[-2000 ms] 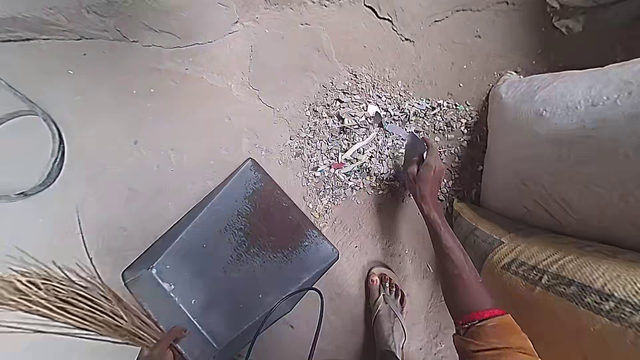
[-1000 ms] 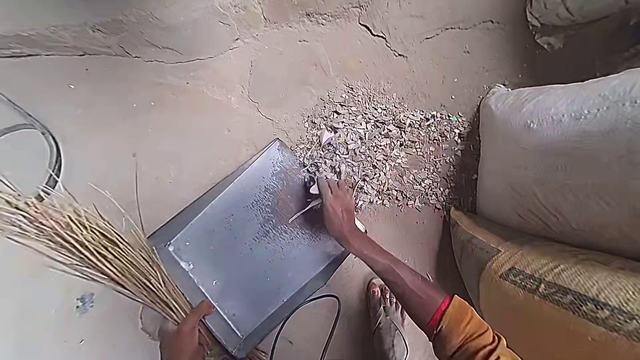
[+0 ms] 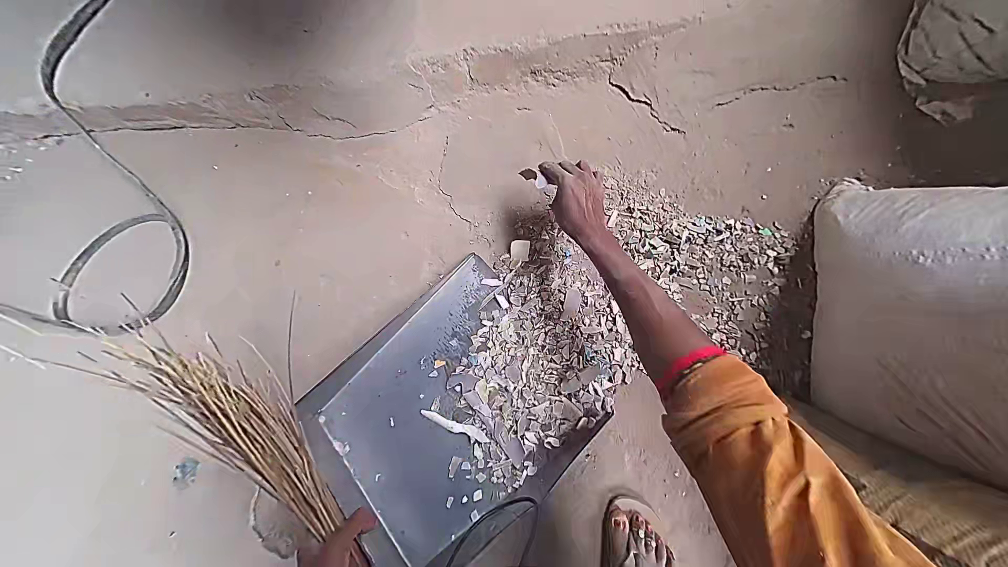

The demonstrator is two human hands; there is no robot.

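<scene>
Near the bottom, my left hand (image 3: pixel 342 543) grips the bound end of a bundle of thin dry stalks, a stick broom (image 3: pixel 244 429), beside the near-left edge of a grey metal dustpan-like tray (image 3: pixel 370 441). Small plastic flakes and chips (image 3: pixel 543 362) cover the tray's right part and spread onto the floor past its edge. A white curved strip (image 3: pixel 454 426) lies on the tray. My right hand (image 3: pixel 577 197) is above the far edge of the flake pile, with a few pale and dark pieces (image 3: pixel 539 179) at its fingertips.
Stuffed pale sacks (image 3: pixel 913 315) stand at the right, with a tan woven sack (image 3: pixel 874 465) below. A black strap or hose (image 3: pixel 177 260) coils on the floor at the left. A thin black cable (image 3: pixel 492 516) arches over the tray's near edge, beside my sandalled foot (image 3: pixel 636 535).
Flakes now cover the tray's right part, where a second ago there was mostly dust. My right hand has moved from the tray's edge to the far side of the pile. The view has shifted.
</scene>
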